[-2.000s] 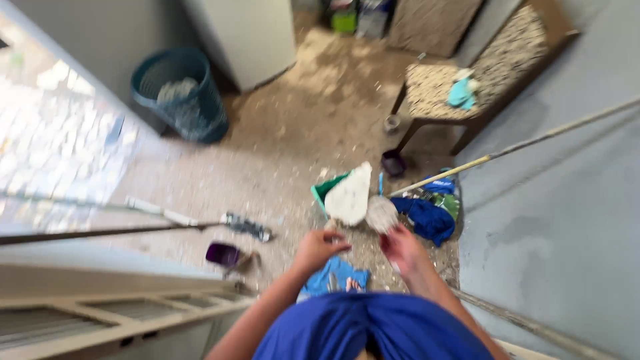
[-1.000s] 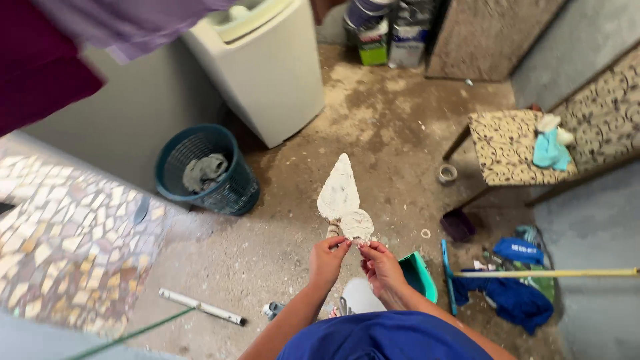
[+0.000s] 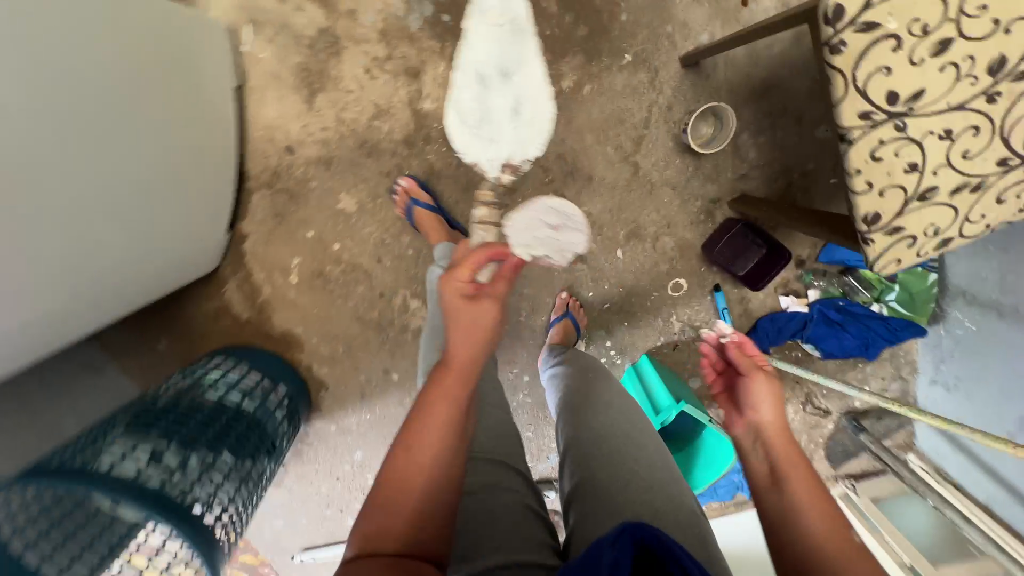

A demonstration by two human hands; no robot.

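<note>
My left hand [image 3: 476, 296] grips the worn handle [image 3: 485, 216] of what looks like a mason's trowel; its long, rounded blade [image 3: 500, 88] is coated white and points away from me. At that hand's thumb and forefinger is a flat, roundish white piece [image 3: 548, 230], beside the handle. Off to the right, my right hand [image 3: 740, 372] is raised with curled fingers and white matter at the fingertips; whether this is a held bit or residue I cannot tell. Under it, partly hidden by the forearm, lies a green plastic scoop or dustpan [image 3: 696, 448].
A blue mesh basket [image 3: 264, 376] and a white appliance [image 3: 120, 160] are at left. At right are a patterned chair [image 3: 928, 128], plastic cup [image 3: 710, 128], dark container [image 3: 746, 253], blue cloth [image 3: 848, 328] and long pole [image 3: 896, 406]. My sandalled feet stand on the stained floor.
My hands, close together one second ago, are now apart, the right one out to the right. The view has swung and now shows my legs and feet.
</note>
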